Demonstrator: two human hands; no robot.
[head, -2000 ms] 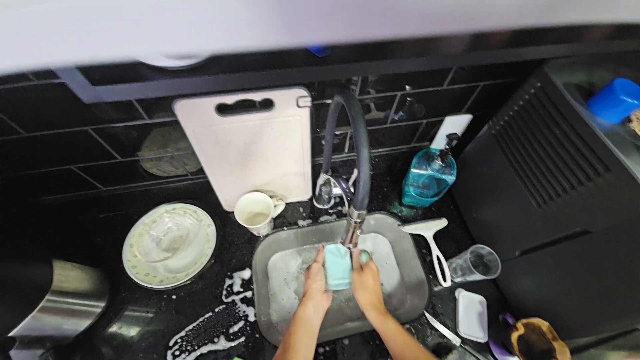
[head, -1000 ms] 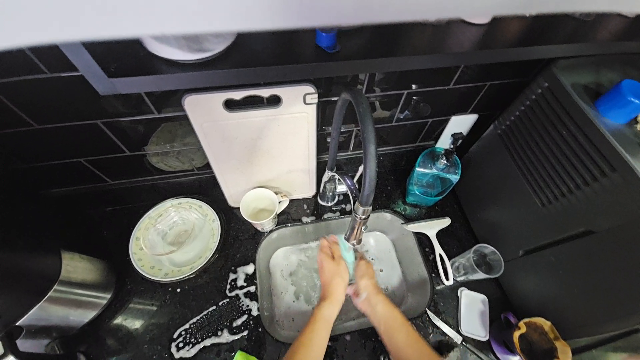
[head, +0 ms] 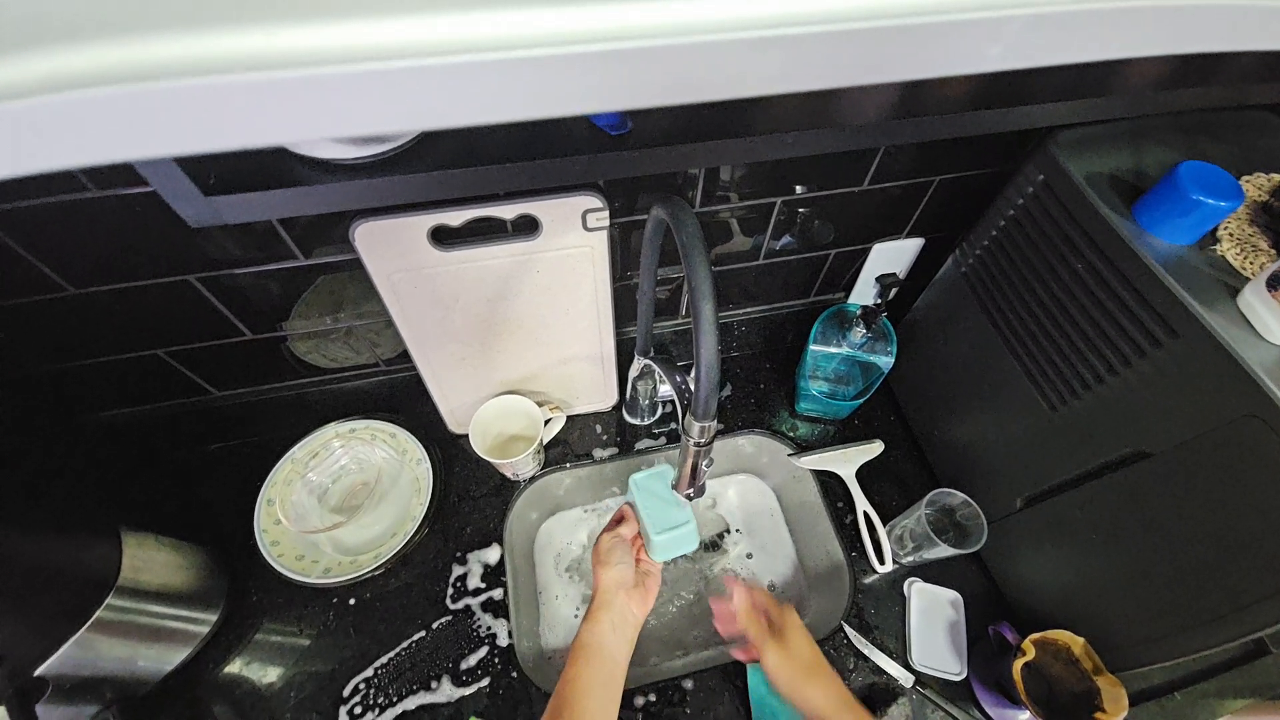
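My left hand (head: 625, 560) holds a small light-teal plastic container (head: 664, 512) by its left side, just under the spout of the black flexible-hose faucet (head: 697, 440). My right hand (head: 752, 615), blurred, is apart from the container, over the right front of the grey sink (head: 830, 560); no object shows in it, and its fingers are unclear. Soapy water (head: 765, 520) with white foam lies in the sink below both hands. A teal item (head: 768, 695), partly hidden by my right forearm, shows at the bottom edge.
Left stand a patterned plate (head: 275, 545) with a glass bowl (head: 335, 485) and a mug (head: 508, 435) before a cutting board (head: 490, 310). Right are a soap dispenser (head: 845, 365), squeegee (head: 858, 490), clear cup (head: 940, 525), white lid (head: 936, 628), knife (head: 878, 653) and coffee filter (head: 1065, 680).
My hands were together around the container two seconds ago; now my right hand is away from it, lower and to the right, while my left hand keeps hold. The teal item at the bottom edge has appeared.
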